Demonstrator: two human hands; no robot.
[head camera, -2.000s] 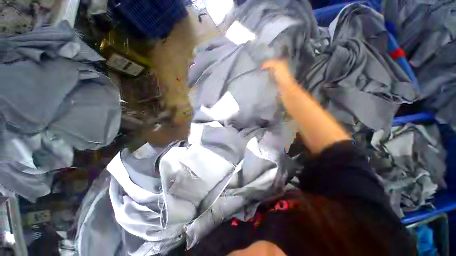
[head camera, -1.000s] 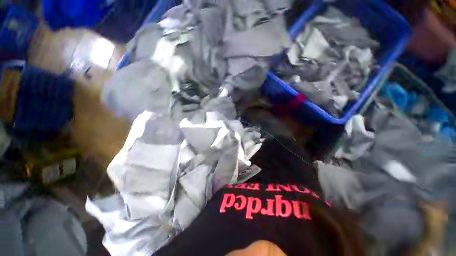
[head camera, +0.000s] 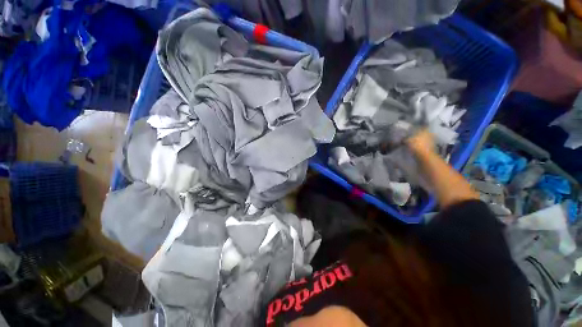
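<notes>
My right hand (head camera: 421, 144) is blurred and reaches down onto loose grey cut pieces (head camera: 389, 153) in the right-hand blue crate (head camera: 492, 83). Its fingertips merge with the cloth, so I cannot tell whether it holds a piece. A large grey bundle (head camera: 255, 128), gathered at its waist, lies over the left-hand blue crate (head camera: 137, 118), which has a red mark on its rim. Another bundle of grey and paler pieces (head camera: 191, 268) lies against my lap, touching the first. My left hand is not in view.
Royal blue pieces (head camera: 44, 76) are heaped at upper left. A dark blue crate (head camera: 44, 198) and a yellowish box (head camera: 80, 281) stand at left. A grey-green crate (head camera: 520, 144) with light blue pieces (head camera: 498, 163) is at right. More grey pieces hang at the top (head camera: 395, 16).
The view has swung to the right. My right hand, earlier on the large grey bundle and then out of view, is now in the right-hand crate.
</notes>
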